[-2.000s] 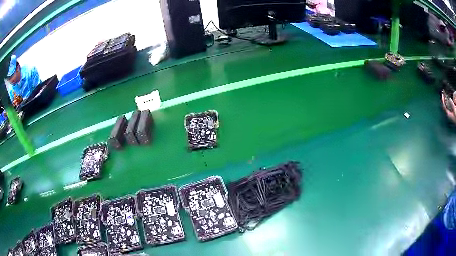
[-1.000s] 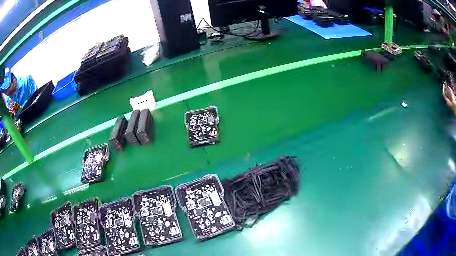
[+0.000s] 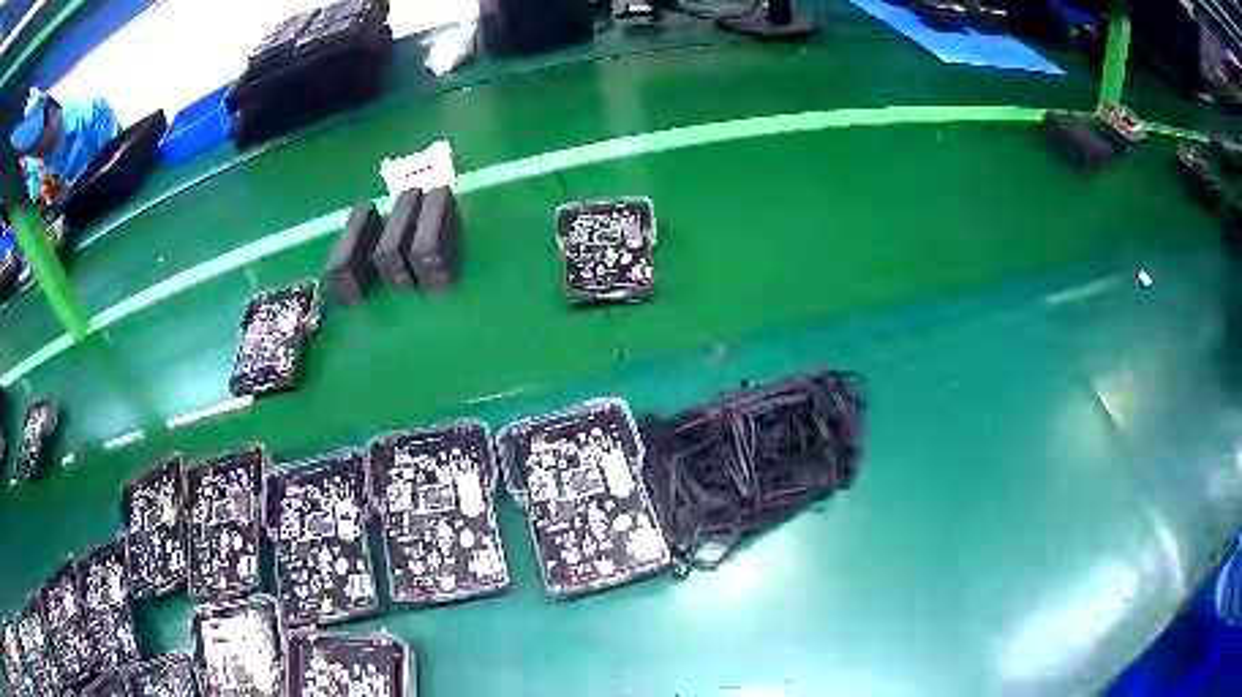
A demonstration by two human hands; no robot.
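Observation:
Several black housings with speckled circuit boards (image 3: 586, 497) stand in a curved row at the lower left, with more at the bottom edge. One of these, a paler unit (image 3: 240, 651), lies below the row. A tangled heap of thin black sealing gaskets (image 3: 763, 456) lies against the right end of the row. Two more housings lie farther back, one at the centre (image 3: 606, 251) and one to the left (image 3: 274, 338). Neither of my hands is in the picture.
Three dark narrow blocks (image 3: 433, 240) stand beside a white card (image 3: 418, 169) by the light-green strip (image 3: 763, 132). A blue-clad person (image 3: 68, 136) is at the far left, near a blue bin (image 3: 199, 125). Blue fabric (image 3: 1199, 640) shows at lower right.
The view has tilted downward, so the parts sit higher in the picture and more housings show at the bottom edge. The hand at the right edge is no longer seen.

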